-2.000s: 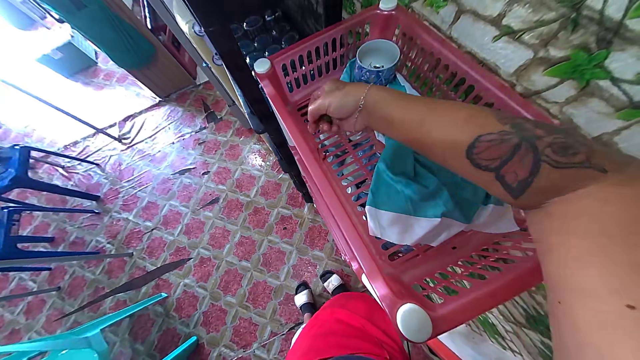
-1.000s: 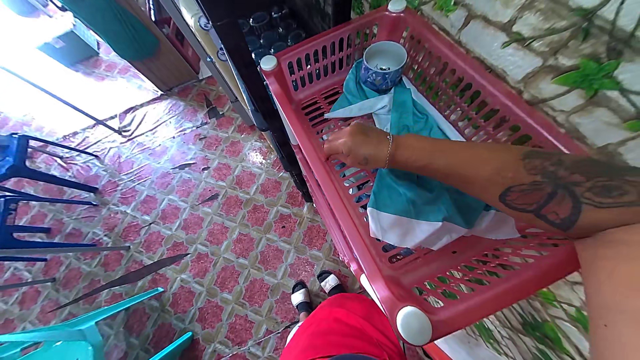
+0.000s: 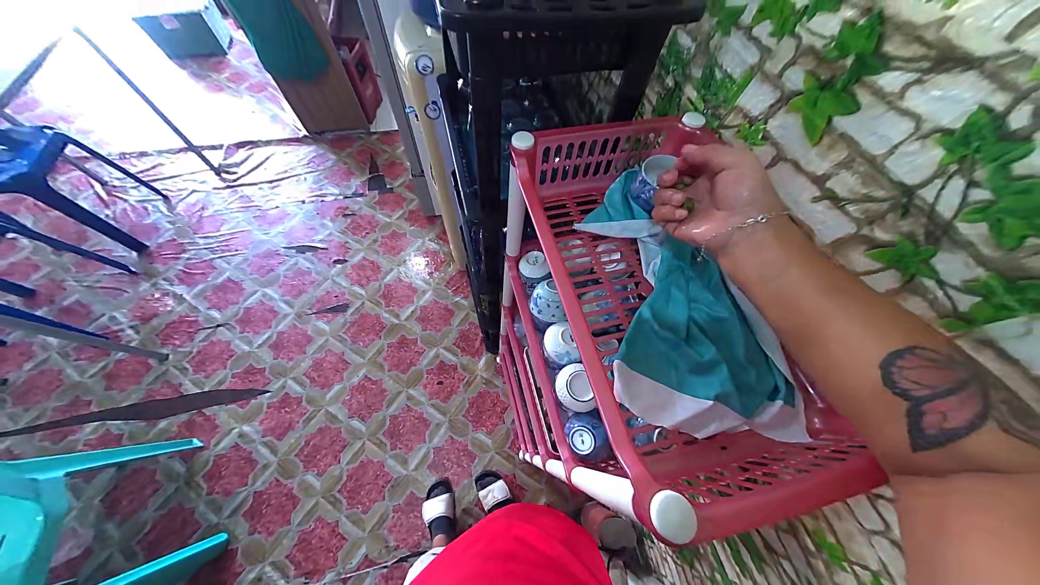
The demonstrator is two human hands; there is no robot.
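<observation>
My right hand [image 3: 705, 197], with a chain bracelet, is over the far part of a red plastic rack's top basket [image 3: 561, 284]. Its fingers are curled, with small green spots at the fingertips; whether these are nails or something held, I cannot tell. Behind the fingers is a blue-and-white ceramic cup [image 3: 647, 180], partly hidden; contact with it is unclear. A teal-and-white cloth [image 3: 699, 349] lies crumpled in the basket beneath my wrist, reaching toward the cup. Several patterned bowls [image 3: 561, 344] sit upside down on the tier below. My left hand is out of view.
A black plastic rack [image 3: 487, 162] stands beyond the red one. The wall on the right has a stone pattern and green leaves [image 3: 825, 106]. Blue stools [image 3: 49, 171] and a teal plastic seat [image 3: 36, 504] stand on the patterned floor [image 3: 349, 341] at left.
My right hand has moved from over the basket's left part to beside the cup. The view has shifted, and the bowls on the lower tier now show.
</observation>
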